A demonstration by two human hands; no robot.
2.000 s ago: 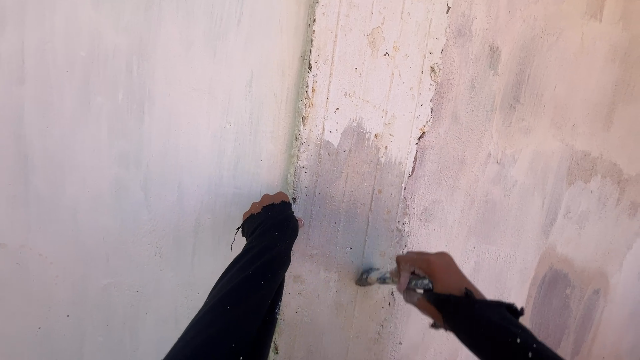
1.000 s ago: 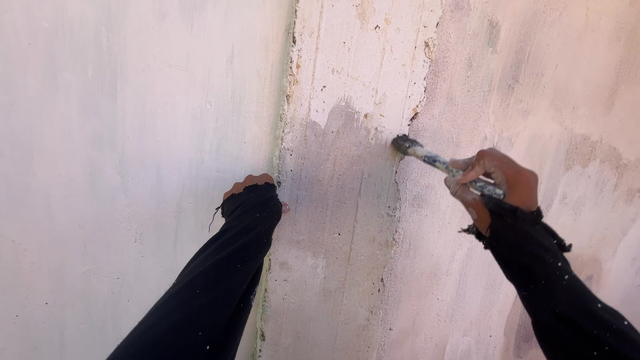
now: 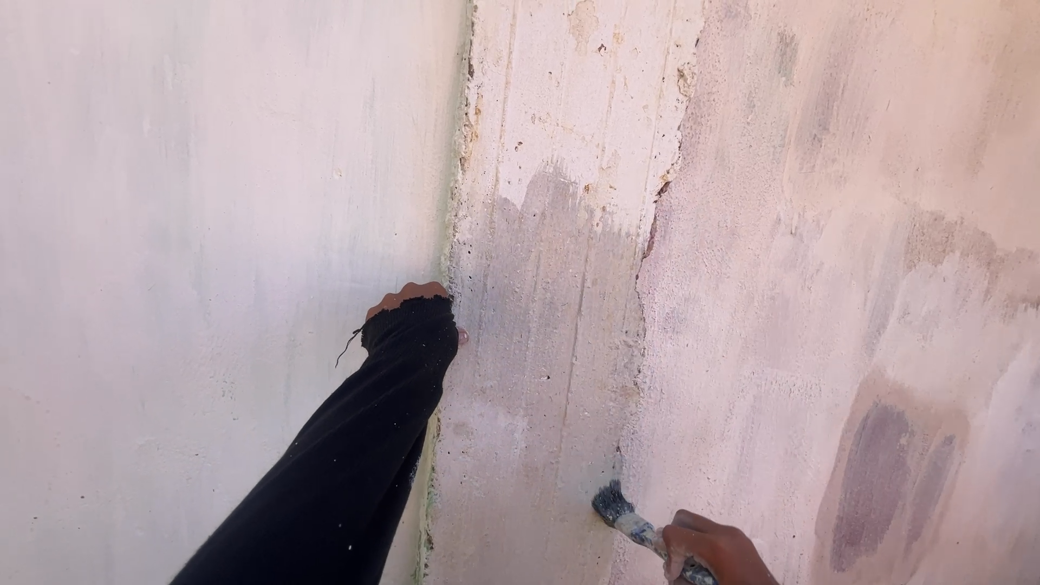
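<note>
My right hand, low and right of centre, is closed around the paint-smeared handle of a paintbrush. The dark bristles touch the lower right part of a rough vertical plaster strip, whose lower part looks damp and darker than its pale top. Left of the strip, my left hand rests against the wall at the strip's left edge. Its knuckles show above a frayed black sleeve with pale specks, and one fingertip shows at the right of the cuff. The rest of its fingers and its palm are hidden.
A smooth pale wall face fills the left side, meeting the strip along a greenish, chipped edge. On the right, a pinkish wall surface has uneven patches and a darker damp-looking mark. A cracked, crumbling edge runs between strip and right surface.
My right hand with the paintbrush has moved down from the damp area's upper right edge, where it was one second ago. The left hand keeps its place at the strip's left edge.
</note>
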